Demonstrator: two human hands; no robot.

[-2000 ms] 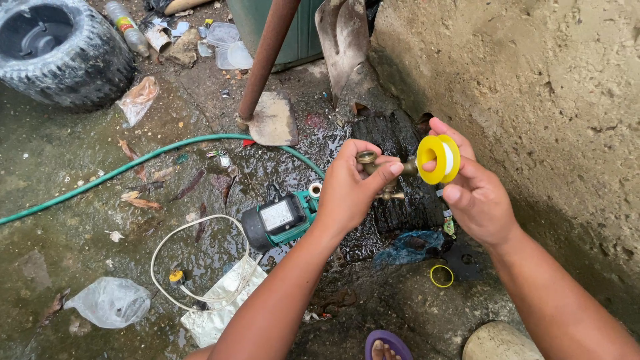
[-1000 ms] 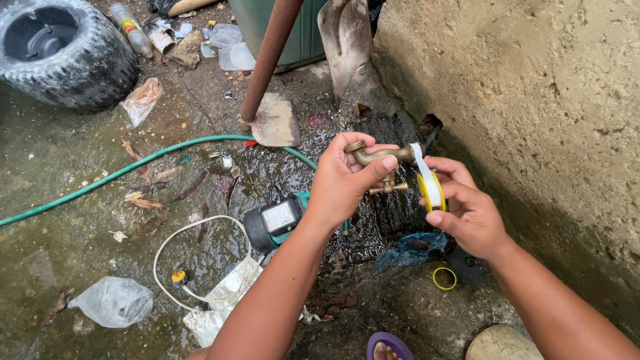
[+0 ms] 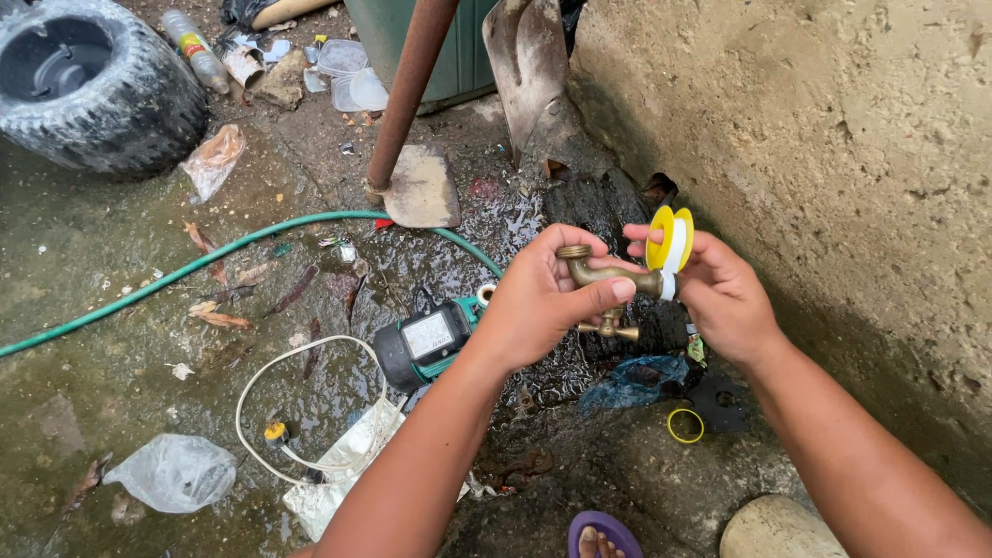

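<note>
My left hand grips the curved body of a brass tap, whose cross handle hangs below the fingers. In my right hand is a yellow spool of white thread seal tape, held upright against the tap's threaded end. White tape lies around that end and runs up to the spool. Below the hands, a yellow plastic ring rests on the wet ground near a blue plastic bag.
A green and black electric water pump with a white cable lies left of my hands. Also around are a green hose, a hoe, a tyre, a shovel blade and a rough wall at the right.
The spool has come from beside the tap, first bare of any visible tape link, then with a strip stretched to it, to close against the threaded end. Tape now wraps that end.
</note>
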